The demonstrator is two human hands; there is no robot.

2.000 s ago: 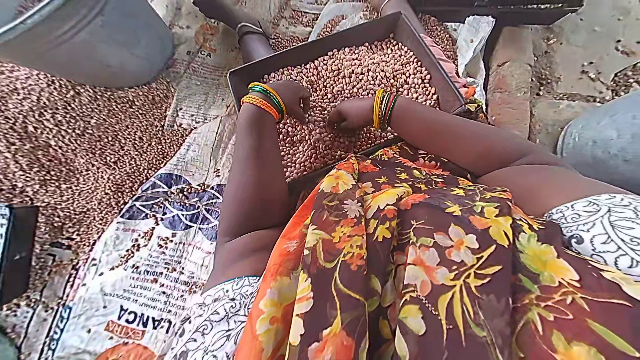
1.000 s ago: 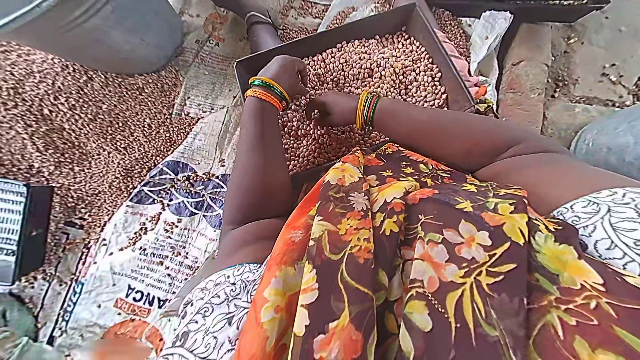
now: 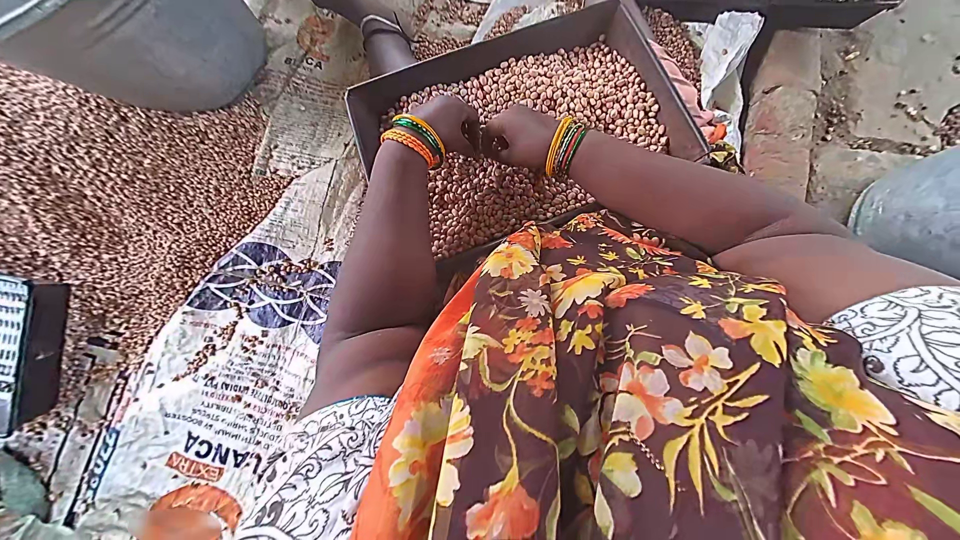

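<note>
A dark, shallow rectangular tray (image 3: pixel 630 56) rests at my lap, filled with small reddish-brown beans or nuts (image 3: pixel 577 86). Over its near left part, my left hand (image 3: pixel 450 124) and my right hand (image 3: pixel 523 137) are close together, fingertips almost meeting above the pile. The fingers of both hands are curled; whether something small is pinched between them cannot be made out. Yellow, green and orange bangles circle both wrists.
A big heap of the same produce (image 3: pixel 112 195) spreads at the left on printed sacks (image 3: pixel 187 420). Metal tubs stand at upper left (image 3: pixel 150 52) and right (image 3: pixel 915 210). A dark-edged perforated tray (image 3: pixel 45 345) lies far left. Bricks (image 3: pixel 780 112) line the right.
Both hands have stayed over the tray. They were apart two seconds ago and are now nearly touching.
</note>
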